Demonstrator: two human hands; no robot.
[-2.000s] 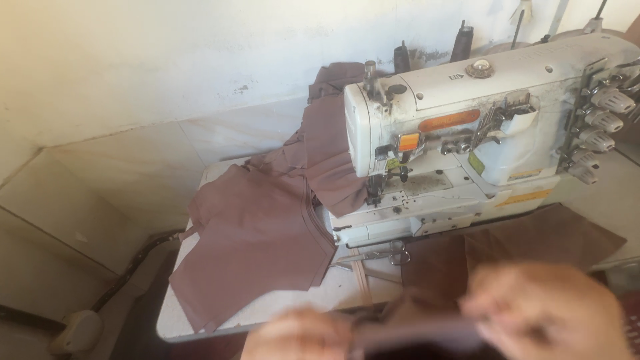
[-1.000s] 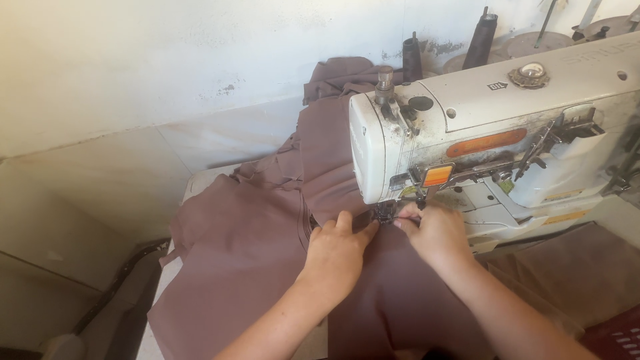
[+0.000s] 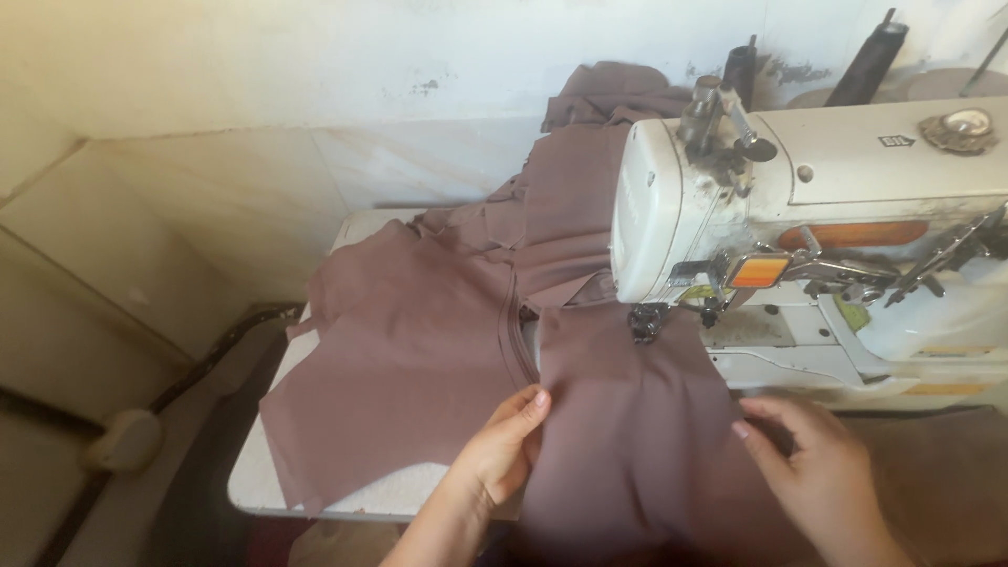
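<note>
A mauve-brown fabric panel (image 3: 622, 441) runs from the front edge up under the presser foot (image 3: 647, 321) of a white industrial sewing machine (image 3: 858, 169). My left hand (image 3: 512, 445) pinches the panel's left edge between thumb and fingers. At its right edge is my right hand (image 3: 803, 457), thumb and index finger apart, their tips near the cloth; whether they grip it I cannot tell. Left of the panel, cut brown fabric pieces (image 3: 409, 354) lie stacked on the white table. More brown cloth (image 3: 571, 197) is bunched behind the needle area.
The white table's rounded corner (image 3: 248, 484) shows at lower left. Dark thread cones (image 3: 869, 63) stand behind the machine by the wall. More brown cloth (image 3: 937, 472) lies at right, in front of the machine. A dark pipe or cable (image 3: 228, 339) runs along the left wall.
Two seconds ago both hands were at the bottom with cloth; one second ago they were close together at the presser foot. Now they are lower and wider apart, at the panel's two edges.
</note>
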